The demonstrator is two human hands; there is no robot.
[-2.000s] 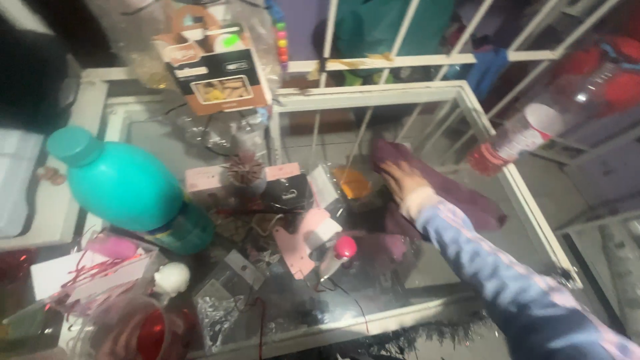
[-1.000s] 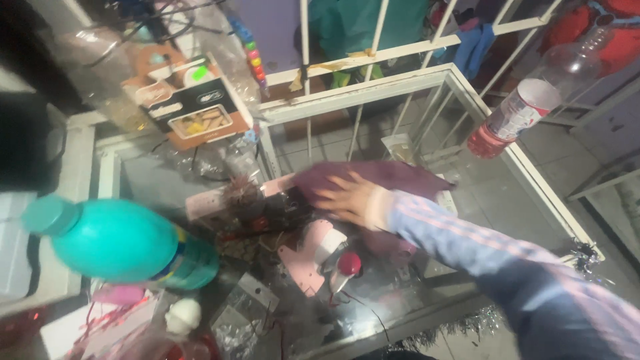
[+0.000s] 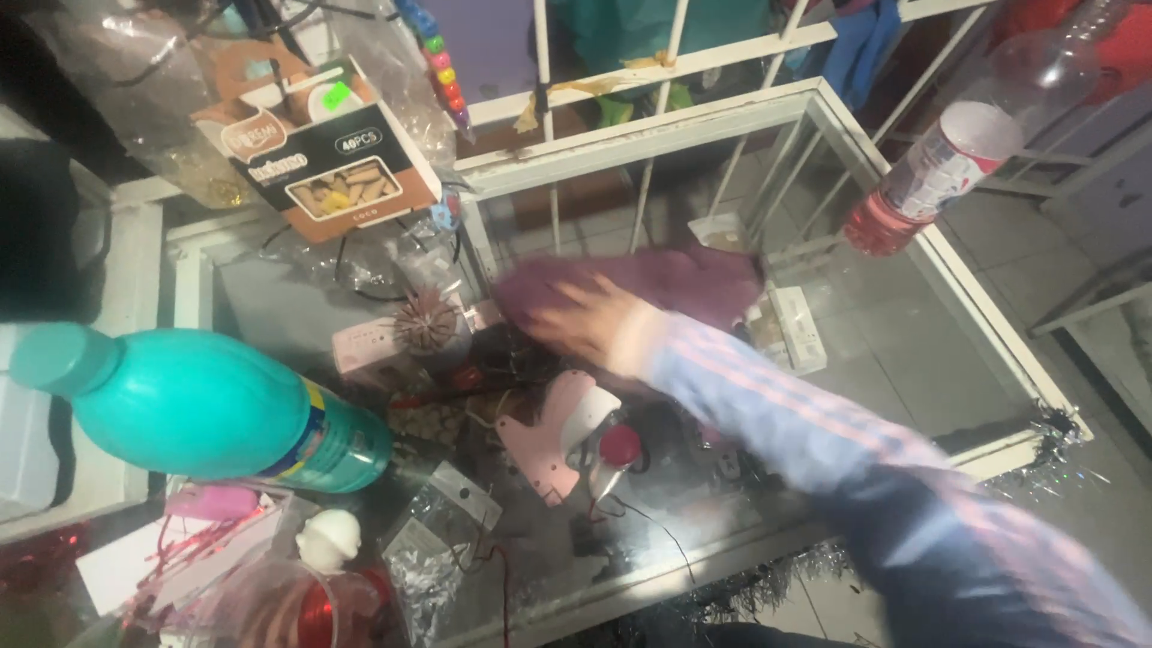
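My right hand, in a blue striped sleeve, lies palm down with spread fingers on a purple cloth, pressed to the glass top of a white-framed display case. The cloth stretches to the right of the hand, and the hand is slightly blurred. Below it are a pink plastic glue gun and a small container with a dark pink cap. A spiky ornament stands to its left, by a pink box. My left hand is out of view.
A teal bottle stands at the left, with a white round ornament and a plastic packet near it. A cardboard box sits at the back left. A bottle of pink liquid stands on the right frame edge, before white bars.
My right hand and the purple cloth have moved left across the glass since the earliest frame. The hand stays on the cloth. The orange thing beside the hand earlier no longer shows.
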